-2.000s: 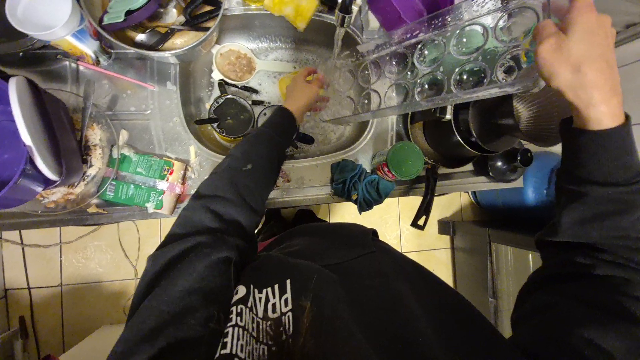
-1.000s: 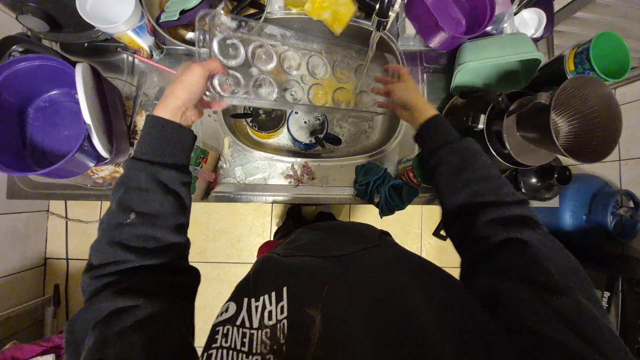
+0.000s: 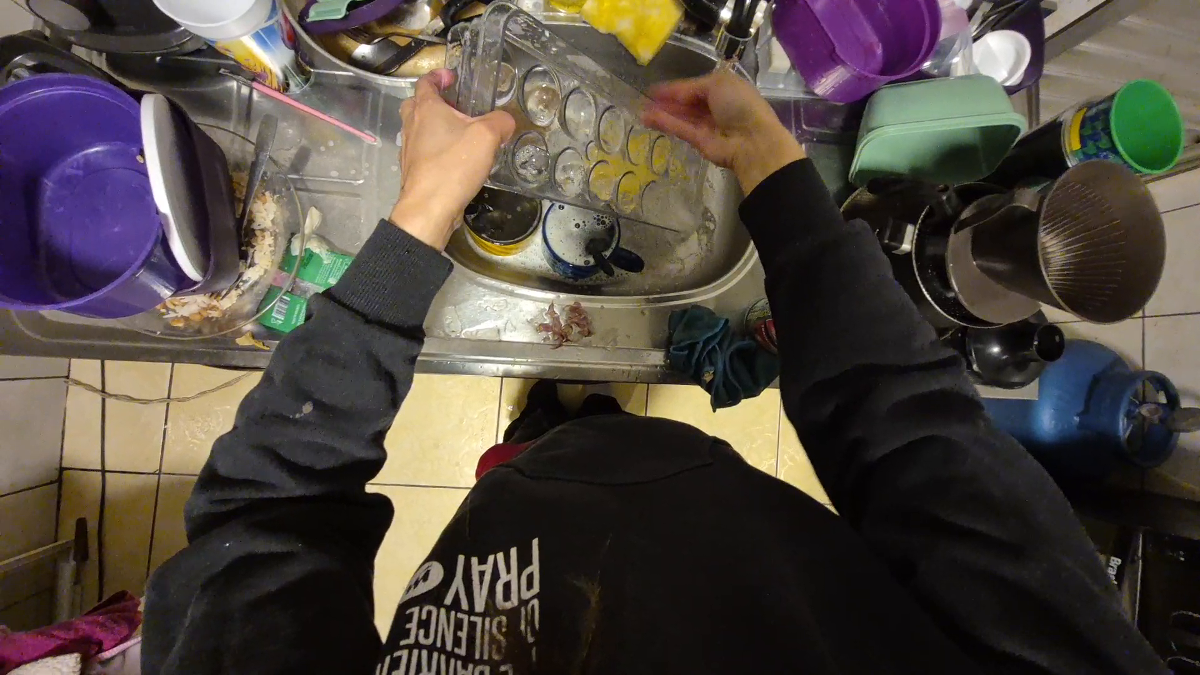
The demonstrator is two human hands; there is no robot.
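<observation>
A clear plastic egg tray (image 3: pixel 600 141) with round hollows is tilted above the steel sink (image 3: pixel 656 286). Its left end is in the grip of my left hand (image 3: pixel 455 150). My right hand (image 3: pixel 717 122) is at the tray's upper right side, slightly blurred; whether its fingers grip the rim or only touch it is unclear. Below the tray, a yellow-sided cup (image 3: pixel 503 220) with dark liquid and a blue-and-white mug (image 3: pixel 579 239) with sudsy water sit in the sink. A wet yellow cloth or sponge (image 3: pixel 635 23) lies behind the tray.
Left are a purple tub (image 3: pixel 80 197), a glass bowl of food scraps (image 3: pixel 230 305) and a pink straw-like stick (image 3: pixel 314 112). Right stand a green plastic container (image 3: pixel 937 127), a coffee filter holder (image 3: pixel 1102 242) and black pots. A teal cloth (image 3: pixel 720 356) hangs over the sink's front edge.
The tray has moved from the right side to over the sink's middle. My left hand, earlier down in the sink with something yellow, now holds the tray. My right hand has come left.
</observation>
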